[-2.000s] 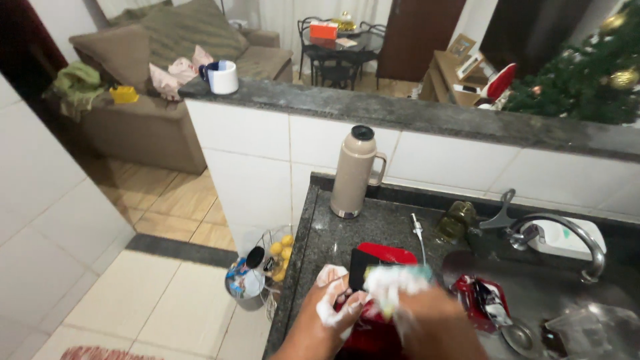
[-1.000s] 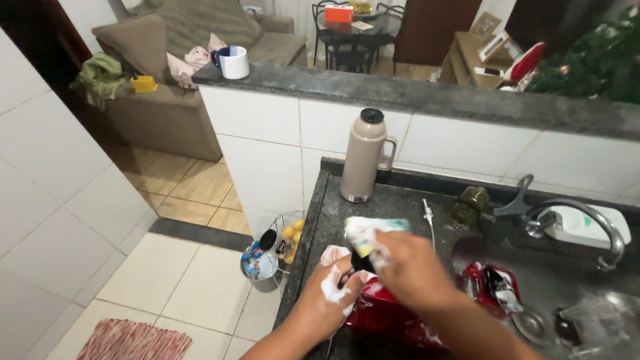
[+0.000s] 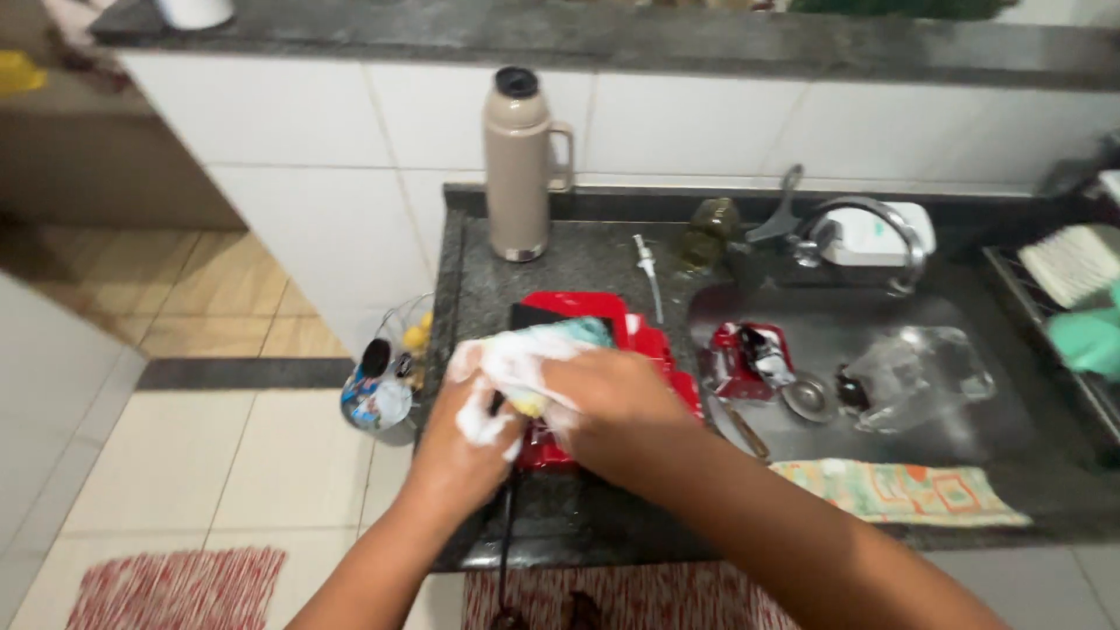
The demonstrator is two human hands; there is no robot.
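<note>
Suds cover both hands, which meet over a red plastic appliance part (image 3: 569,304) on the dark granite counter. My right hand (image 3: 604,394) is closed on a soapy cloth or sponge (image 3: 569,334), teal and yellow where the foam leaves it bare. Fingers curled, my left hand (image 3: 477,420) grips a small dark piece, mostly hidden by foam and fingers. A black cord (image 3: 507,534) hangs below it over the counter edge. Close behind the hands lies a flat black panel (image 3: 529,315) on the red part. A beige thermos (image 3: 516,175) stands upright farther back.
The steel sink (image 3: 822,324) to the right holds a small red container (image 3: 751,359), a metal strainer (image 3: 809,396), a knife (image 3: 745,429) and a clear plastic container (image 3: 927,376). A patterned cloth (image 3: 901,492) lies along its front edge. The faucet (image 3: 910,245) arches behind; a dish rack (image 3: 1032,289) stands at right.
The view has tilted down and come closer to the counter. My right hand with the cloth or sponge has come down onto my left hand, from slightly above it one second ago.
</note>
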